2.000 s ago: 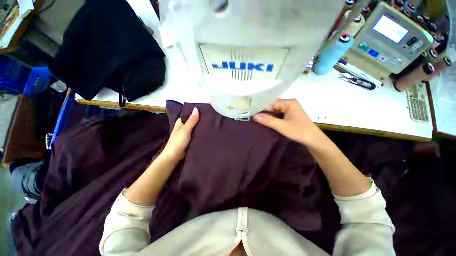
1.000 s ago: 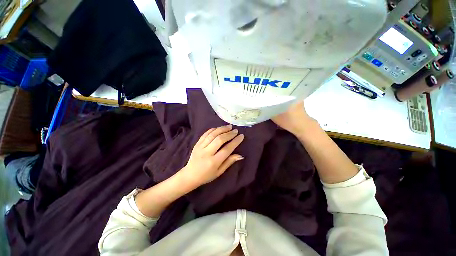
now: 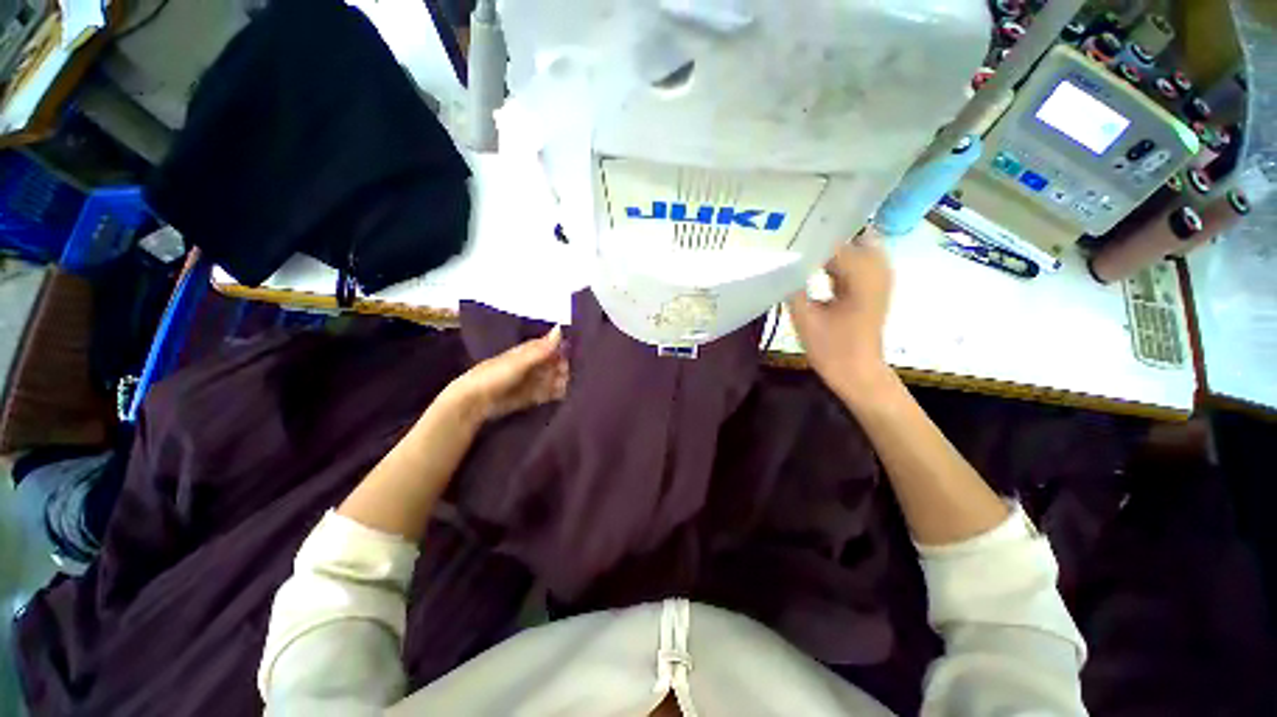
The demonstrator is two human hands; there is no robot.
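Note:
The dark plum garment (image 3: 637, 448) runs from under the head of the white Juki machine (image 3: 707, 210) down over my lap. The needle area is hidden behind the machine head. My left hand (image 3: 515, 378) lies at the left edge of the raised cloth, thumb up and fingers curled on the cloth, gripping it. My right hand (image 3: 845, 315) is right of the machine head, off the garment, over the white table. It is blurred and its fingers are bent near a small white spot; whether it holds anything cannot be told.
A black cloth heap (image 3: 315, 154) lies on the table at left. At right are a light-blue cone (image 3: 924, 186), thread snips (image 3: 989, 254), a control panel (image 3: 1085, 140) with lit screen, brown thread cones (image 3: 1148, 244) and a keypad (image 3: 1155, 319). Blue crates (image 3: 98, 227) stand far left.
My left hand has moved left from the cloth below the machine head to its left edge. My right hand has come out from behind the head, off the garment. The cloth hangs in narrower folds.

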